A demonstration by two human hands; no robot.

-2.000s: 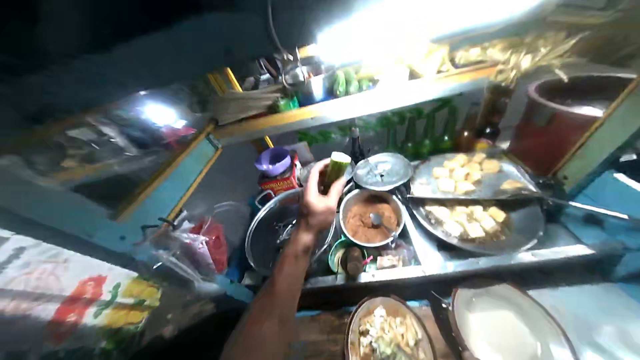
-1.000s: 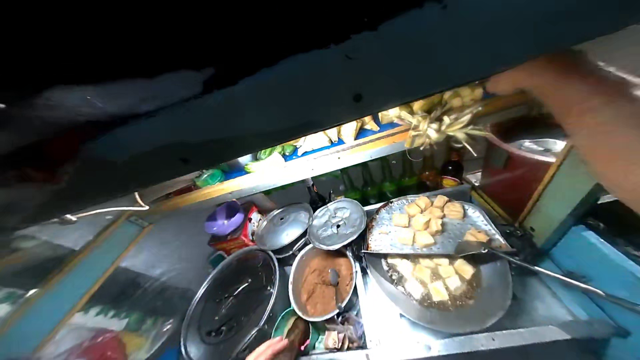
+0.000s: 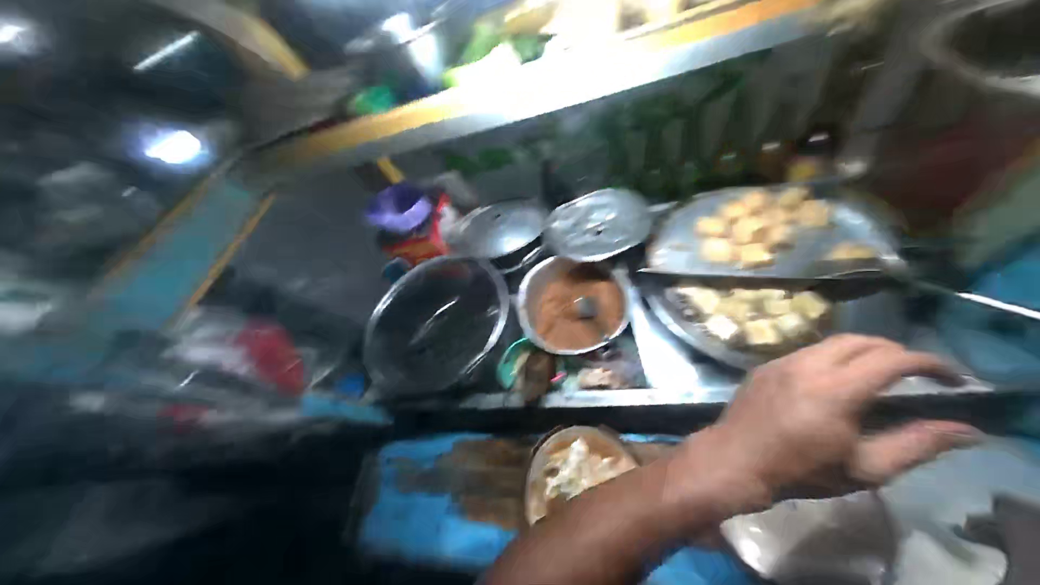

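Note:
My left hand (image 3: 821,406) reaches in from the bottom, palm down, fingers and thumb spread to the right with nothing visible between them. It is above the near edge of the metal counter, in front of a wok (image 3: 715,345) of pale frying pieces, probably tofu. Browned pieces lie on a metal tray (image 3: 674,244) behind the wok. My forearm partly covers a bowl of food (image 3: 540,479) on a blue and brown board. At lower right, pale shiny shapes (image 3: 821,528) are too blurred to name. My right hand is out of view.
A pot of brown sauce or paste (image 3: 569,313) with a ladle stands left of the wok. Further left is a large dark basin with a clear rim (image 3: 435,325). Behind stand lidded pots (image 3: 597,223) and a purple bowl (image 3: 398,207). A bright shelf (image 3: 569,77) crosses above.
My left hand held a greenish cylindrical thing two seconds ago; it is now empty and further right. The arm at upper right one second ago has left the view. The view has shifted.

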